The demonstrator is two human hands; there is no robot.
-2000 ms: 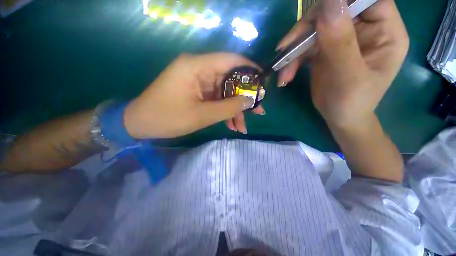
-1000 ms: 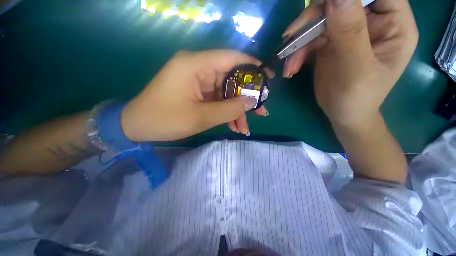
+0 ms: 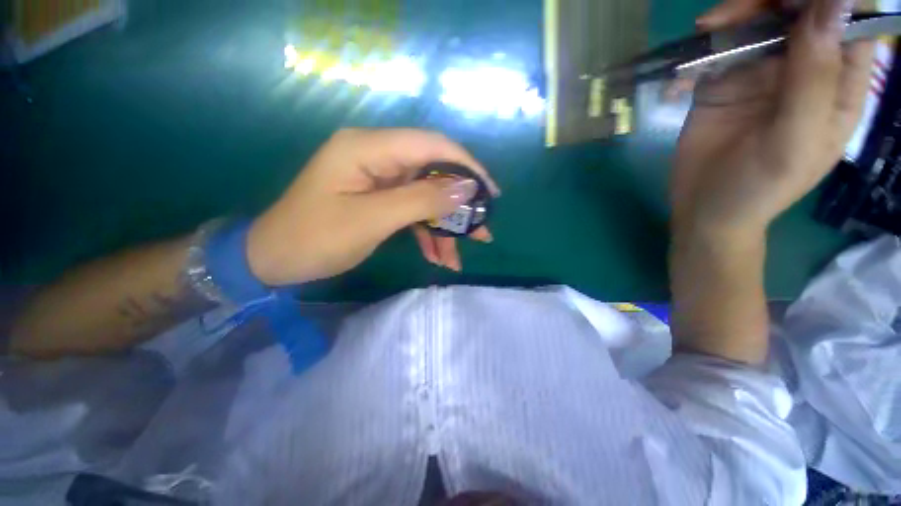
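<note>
My left hand point(image 3: 346, 203) holds the round black watch housing point(image 3: 477, 210) near the middle of the picture, its thumb lying over the inside. A white or silver labelled block shows below the thumb. My right hand point(image 3: 766, 124), at the upper right, holds the tweezers point(image 3: 726, 49), blurred, pointing left. The tweezers' dark tip is over or at the striped adhesive strip sheet point(image 3: 583, 49), near its pale gaps; whether it touches cannot be told. The blue wrist strap point(image 3: 232, 259) is on my left wrist, beside a beaded bracelet.
The green bench mat point(image 3: 553, 237) lies under the hands. A yellow adhesive sheet point(image 3: 346, 35) is partly lost in glare at the top. An orange-yellow sheet stack point(image 3: 59, 25) is at the top left. A black tray point(image 3: 874, 183) and white papers with red print point(image 3: 877, 84) are at the right.
My right hand and tweezers have moved away from the housing, up and right, to the striped sheet. My left hand has lowered the housing slightly leftward, and its thumb covers more of it. The view has shifted.
</note>
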